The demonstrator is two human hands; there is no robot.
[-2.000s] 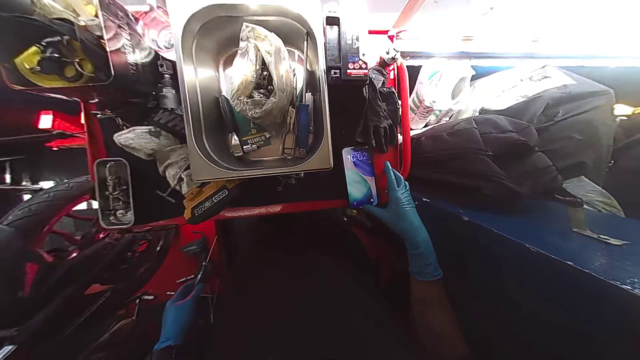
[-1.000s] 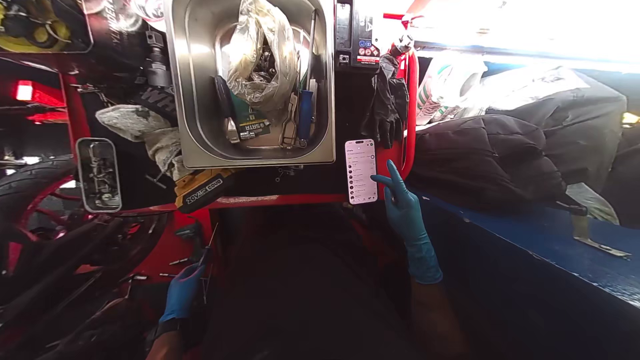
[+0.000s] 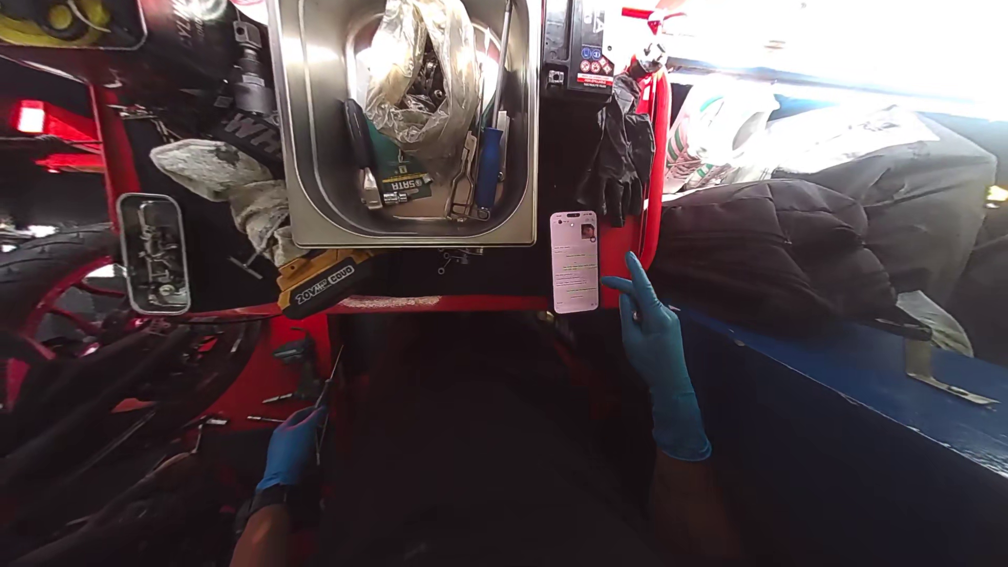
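Observation:
My right hand (image 3: 652, 323), in a blue glove, is raised just right of a smartphone (image 3: 575, 264), fingers apart and holding nothing. The phone lies upright in view at the front edge of the red-framed bench, its lit screen showing lines of writing. Black work gloves (image 3: 622, 153) lie behind it. At the lower left my left hand (image 3: 291, 447), also gloved in blue, is closed around a thin metal rod (image 3: 337, 366); the rod's exact kind cannot be told. Beyond that hand a dark power tool (image 3: 298, 362) rests on a red surface.
A steel basin (image 3: 409, 238) holds a plastic bag, a blue-handled tool and other tools. Left of it are a soiled cloth glove (image 3: 213, 169), a yellow-and-black tool battery (image 3: 323, 283) and a small metal tray (image 3: 126, 260) of hardware. A battery (image 3: 587, 43) stands behind; a wheel (image 3: 59, 291) is at left.
The phone's screen has gone from a clock display to a list, then to lines of writing. My right hand has drawn back from the phone's edge and its fingers have come apart.

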